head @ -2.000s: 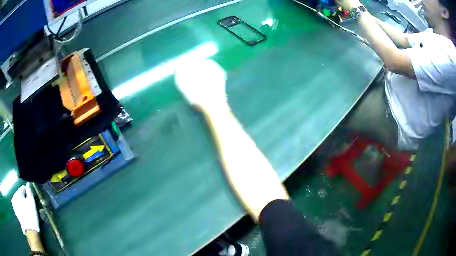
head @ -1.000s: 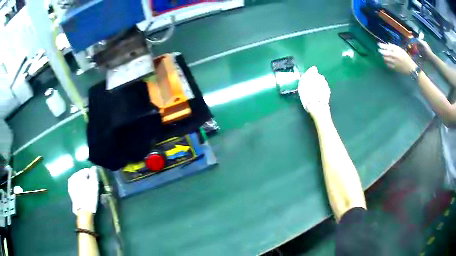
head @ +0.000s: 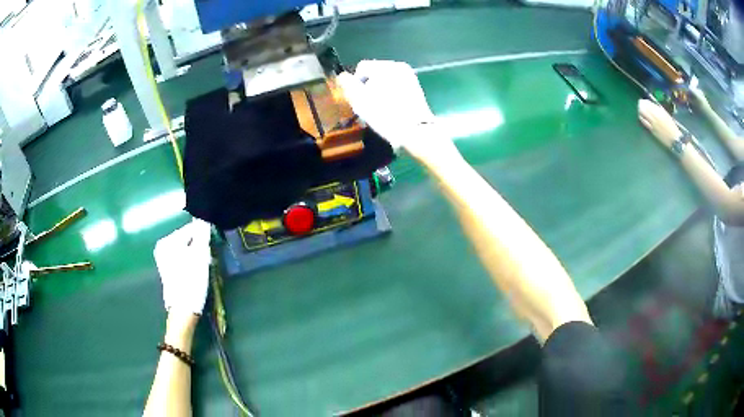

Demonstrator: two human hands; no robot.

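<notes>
My right hand (head: 390, 102), in a white glove, is at the right side of the orange-copper fixture (head: 341, 145) under the press head (head: 284, 75). Its fingers reach over the fixture's upper right edge, and whether they hold anything is hidden. My left hand (head: 183, 265), also gloved, is curled beside the left front corner of the press base (head: 265, 256), with nothing seen in it. A black cloth (head: 245, 163) drapes the machine left of the fixture. A round red knob (head: 298, 218) sits between yellow arrows on the front panel.
A thin black phone frame (head: 575, 83) lies on the green surface (head: 489, 204) at the back right. Another person's hands (head: 662, 124) are at a second machine on the right. A white bottle (head: 117, 122) stands behind left. Copper-brown rods (head: 61, 267) are far left; hoses (head: 219, 326) hang below my left hand.
My right hand has moved left from the phone frame on the surface to the fixture. That nearer phone frame no longer shows there. The view has turned; my left hand stays beside the base.
</notes>
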